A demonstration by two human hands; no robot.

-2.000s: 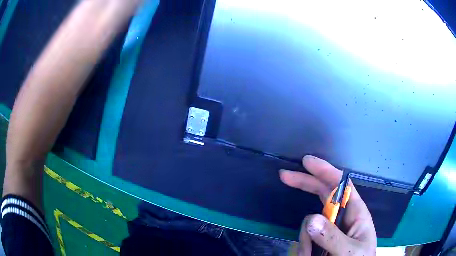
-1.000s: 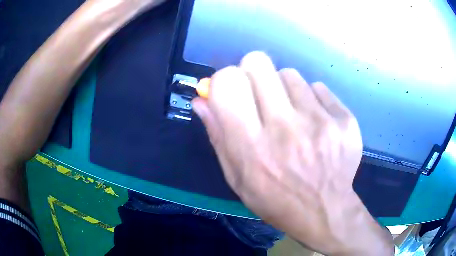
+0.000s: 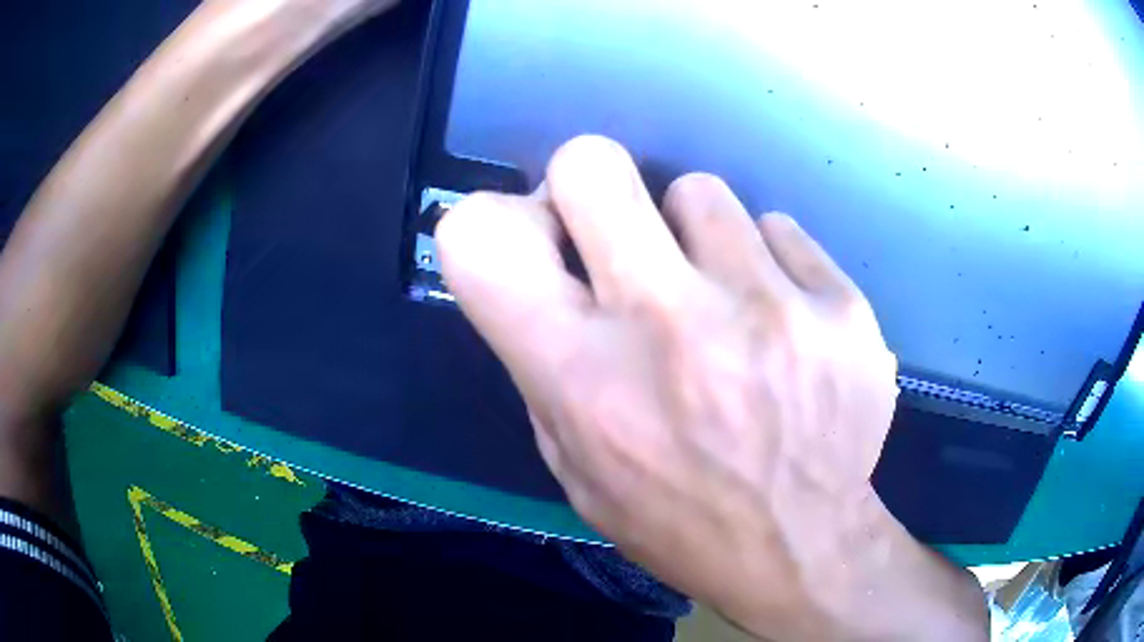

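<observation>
The framed panel (image 3: 778,163) lies flat on a black mat (image 3: 333,339), its grey face glaring white toward the upper right. A silver corner bracket (image 3: 428,260) sits at its near left corner, partly covered by my right hand (image 3: 690,364). My right hand is curled over this corner, knuckles up. A small dark tip shows over the bracket; the rest of the utility knife is hidden in the fist. A second corner fitting (image 3: 1091,399) shows at the near right corner. My left hand is outside the frame; only its forearm crosses the upper left.
The green bench edge (image 3: 376,467) curves across below the mat. Another dark mat (image 3: 153,320) lies to the left, partly behind my left forearm. The green floor with yellow-and-black tape (image 3: 207,533) is at the lower left. Clear plastic film (image 3: 1035,602) shows at the lower right.
My right hand has moved left from the panel's near edge to the corner bracket and turned knuckles up, hiding the orange knife. The panel appears further left in view.
</observation>
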